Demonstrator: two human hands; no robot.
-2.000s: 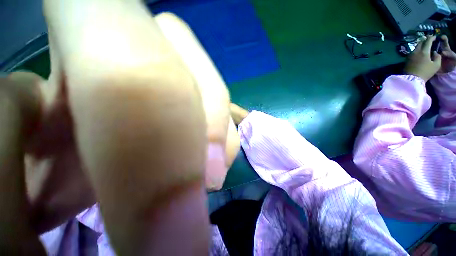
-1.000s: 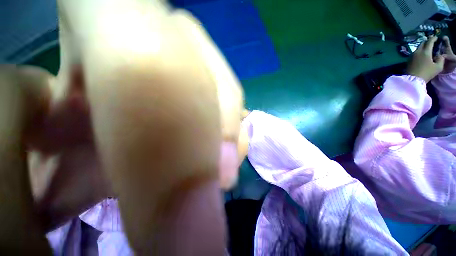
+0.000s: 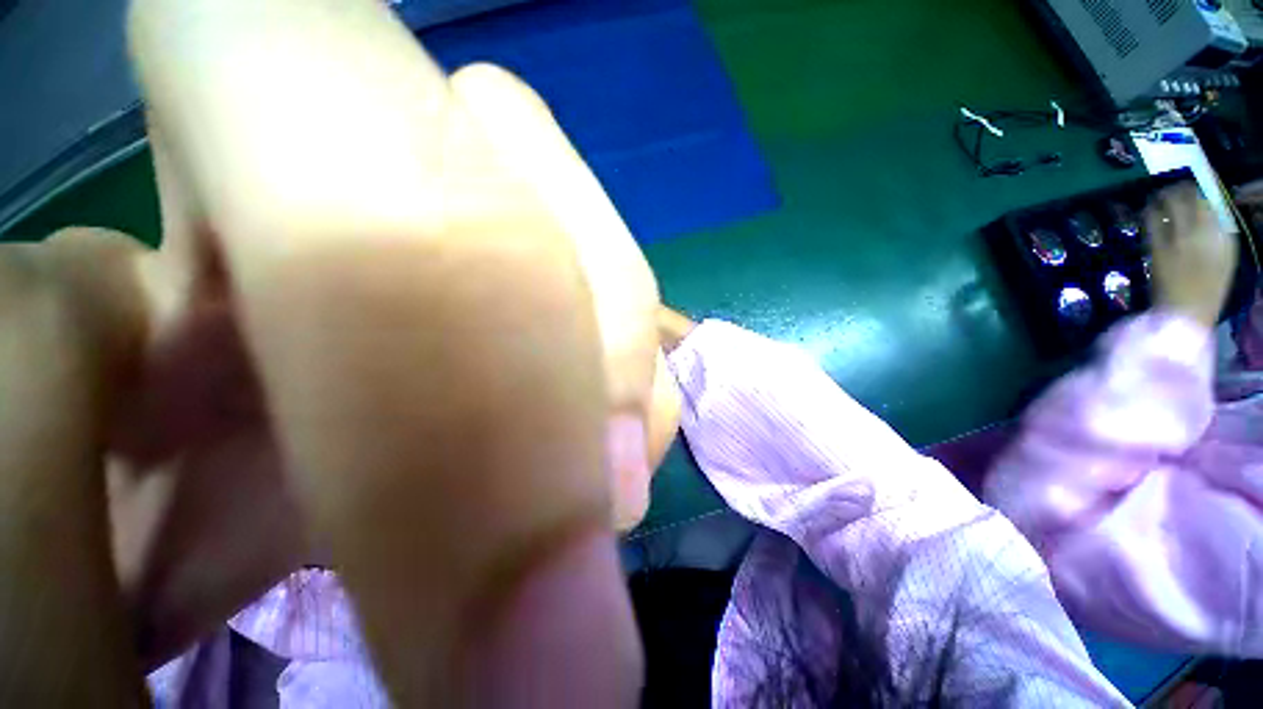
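Note:
Very large, blurred fingers fill the left half of the picture, close to the camera. They look like my left hand point(image 3: 402, 333), with the fingers bent and a nail showing at their right side. My right hand point(image 3: 672, 327) shows only as a bit of skin at the pink striped cuff. The rest of it is hidden behind the near fingers, and I cannot tell where the two hands meet. No held object can be made out.
A blue mat point(image 3: 623, 125) lies on the green bench top point(image 3: 859, 263). At right are a thin black cable with white ends point(image 3: 1008, 136), a grey vented box point(image 3: 1129, 42) and a black tray of round-faced units point(image 3: 1025, 263). A neighbour's hand point(image 3: 1191, 256) is over the tray.
The near fingers shifted right, then slightly back left and down. The neighbour's hand has moved from the small item near the grey box down to the tray, whose units now show.

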